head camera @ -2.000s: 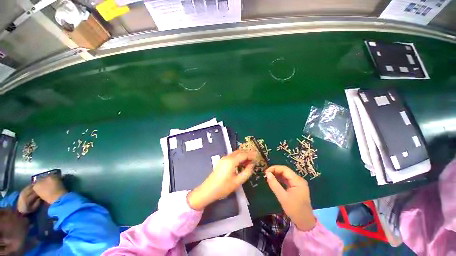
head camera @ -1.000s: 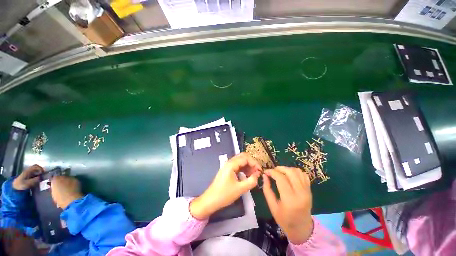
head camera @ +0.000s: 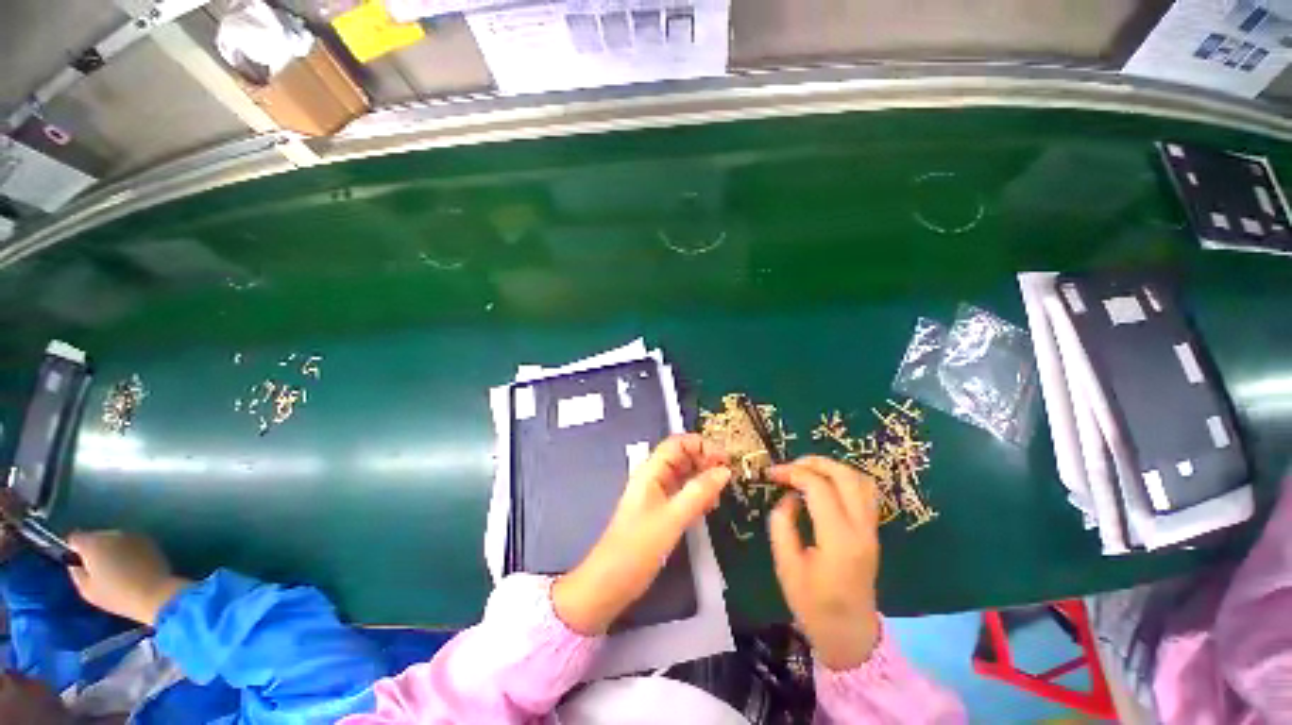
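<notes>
A black panel (head camera: 588, 460) with white and grey patches lies on white sheets (head camera: 499, 482) in front of me. Tan-gold small parts (head camera: 733, 425) lie in a pile right of the panel, with a dark narrow edge (head camera: 765, 428) among them. A second loose pile (head camera: 900, 460) lies farther right. My left hand (head camera: 652, 517) is over the panel's right edge, thumb and forefinger pinched on a tiny part at the near pile. My right hand (head camera: 829, 545) is just right of it, fingertips close together at the pile; whether they hold anything is hidden.
A clear plastic bag (head camera: 975, 371) lies right of the piles. Stacked housings (head camera: 1155, 390) with white sheets are at far right. Another panel (head camera: 1230, 198) lies farther up. A blue-sleeved person (head camera: 255, 637) works at left, a pink sleeve (head camera: 1233, 637) shows at right. A metal rail (head camera: 595, 106) runs beyond.
The view has shifted a little. My hands came together over the near pile and have since parted slightly. The far panel has moved right. The blue-sleeved person's hands have moved with a dark panel.
</notes>
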